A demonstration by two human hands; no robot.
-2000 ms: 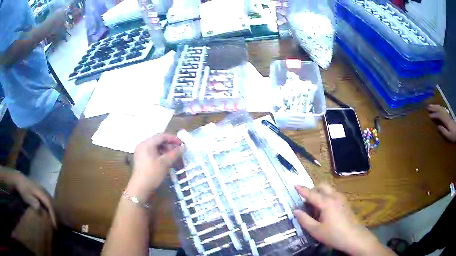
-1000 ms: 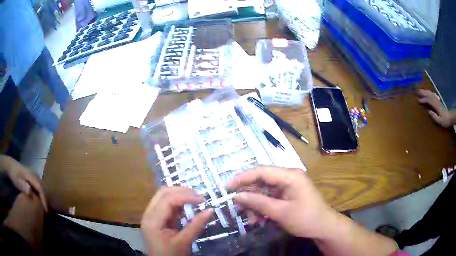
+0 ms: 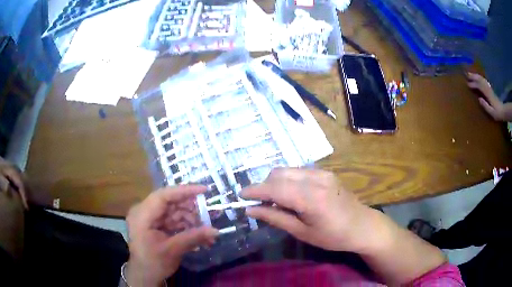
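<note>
A clear blister tray (image 3: 147, 126) lies at the table's front edge, with white rod-shaped parts in rows across it. My right hand (image 3: 306, 210) is over the tray's near end and pinches the right end of a slim white rod (image 3: 236, 204) between thumb and fingers. My left hand (image 3: 174, 224) is curled at the tray's near left, fingers apart, close to the rods' left ends. Whether it touches or holds a rod is not clear. The near end of the tray is partly hidden by both hands.
Behind are a filled clear tray (image 3: 193, 28), a parts box (image 3: 309, 42) and paper sheets (image 3: 109, 75). Black pens (image 3: 300, 89) lie on paper to the right, beside a smartphone (image 3: 368, 95) with a beaded charm (image 3: 400, 92). Blue and clear trays (image 3: 432, 42) are stacked far right. Another person's hand (image 3: 487, 96) is at the right edge.
My right hand came from the tray's right side to its near end, and my left hand came down from its upper left. The view has tilted down, so the table things sit higher.
</note>
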